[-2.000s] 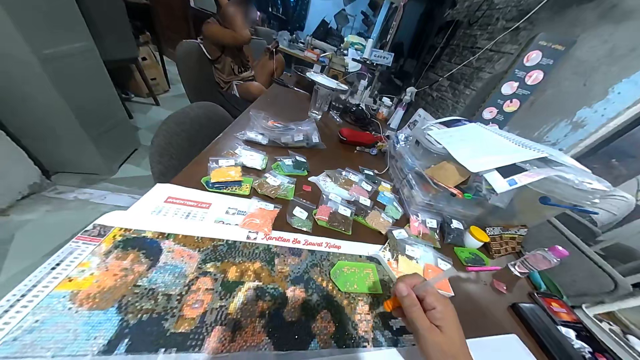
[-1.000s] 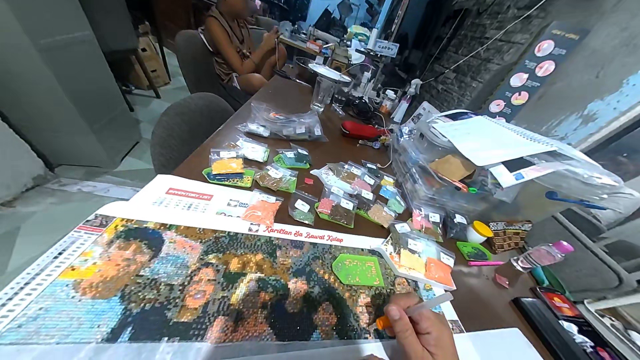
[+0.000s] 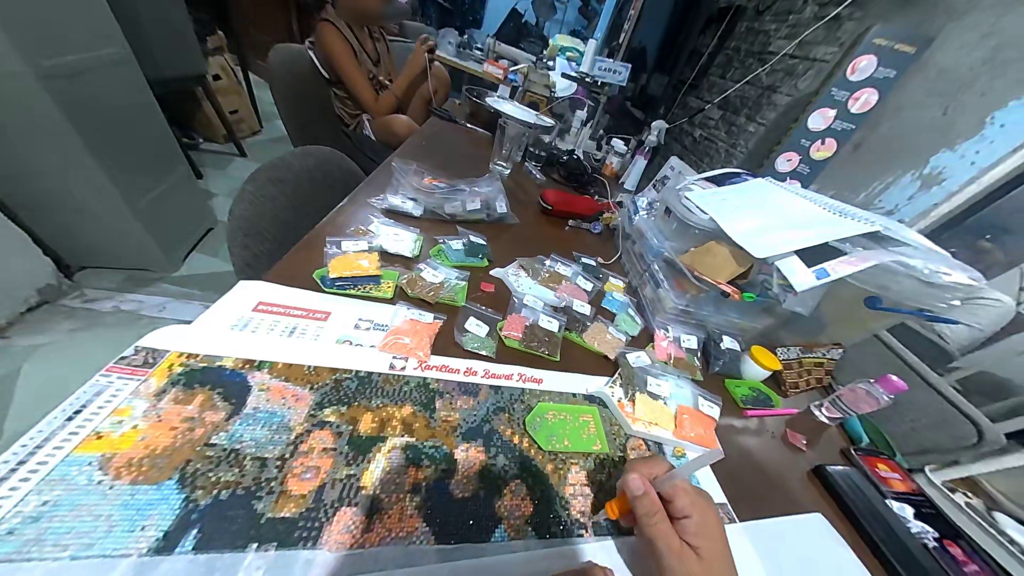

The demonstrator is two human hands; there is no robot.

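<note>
A diamond painting canvas (image 3: 384, 472) covered in small coloured drills lies along the near side of the table. My right hand (image 3: 680, 516) pinches a diamond painting pen (image 3: 684, 466) with a pale shaft and orange end, its tip at the canvas near the lower right. Just above and left of that hand, a green tray (image 3: 567, 427) holding scattered pinkish drills rests on the canvas. Of my left hand (image 3: 588, 570), seemingly, only a few fingertips show at the bottom edge, so its grip is hidden. A white tray (image 3: 704, 445) with bags of yellow and orange drills touches the canvas's right part.
Small bags of drills (image 3: 412, 332) and green trays (image 3: 356, 286) spread beyond the canvas. A clear plastic bin (image 3: 680, 280) stands at right, with a pink-capped bottle (image 3: 856, 400) nearer. A person (image 3: 376, 80) sits past the grey chair (image 3: 288, 200).
My right hand has lowered with the pen, from beside the green tray to the canvas's lower right. The seated person's arm, raised toward the head at first, is now down.
</note>
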